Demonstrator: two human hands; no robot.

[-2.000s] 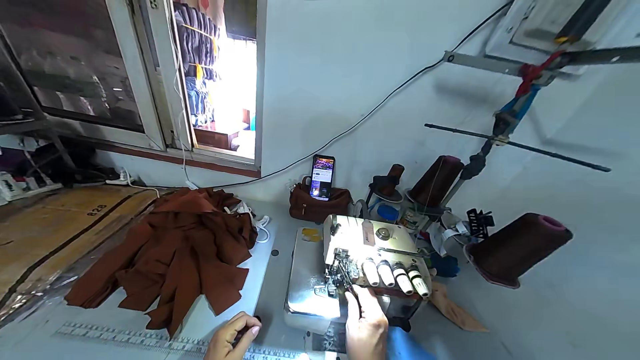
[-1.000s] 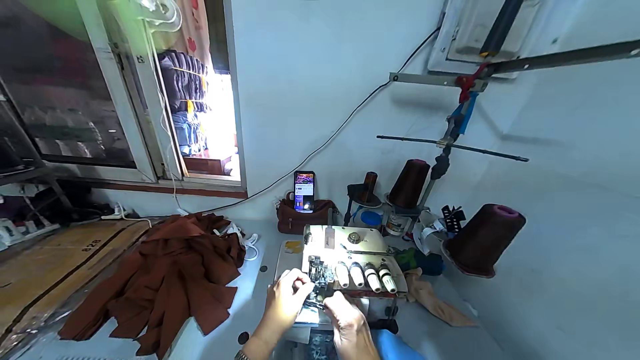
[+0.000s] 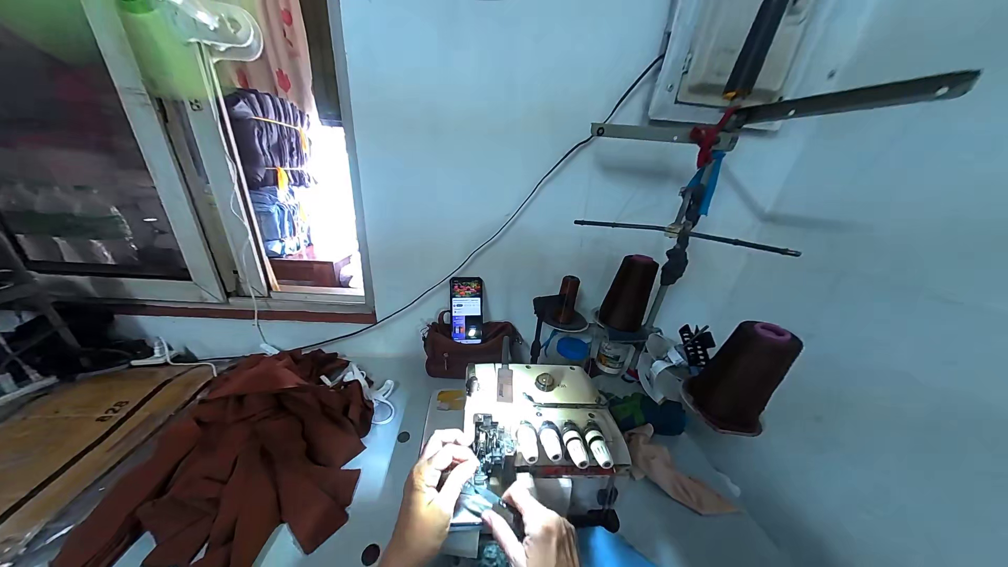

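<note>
An overlock sewing machine with a row of several white tension dials stands on the table, lit by a bright lamp. My left hand is at the left of its needle and looper area, thumb and forefinger pinched together; any thread between them is too fine to tell. My right hand is just below the needle area, fingers curled near a small bluish-grey piece; whether it grips anything is unclear. Brown cut fabric pieces lie heaped to the left of the machine.
A phone leans on a brown pouch behind the machine. Dark brown thread cones and a tilted cone stand at the right, under a metal thread stand. A beige cloth lies right of the machine. Cardboard is far left.
My left hand has moved up from the table's front edge to the machine's needle area. The right hand has stayed at the machine's front. The view has shifted.
</note>
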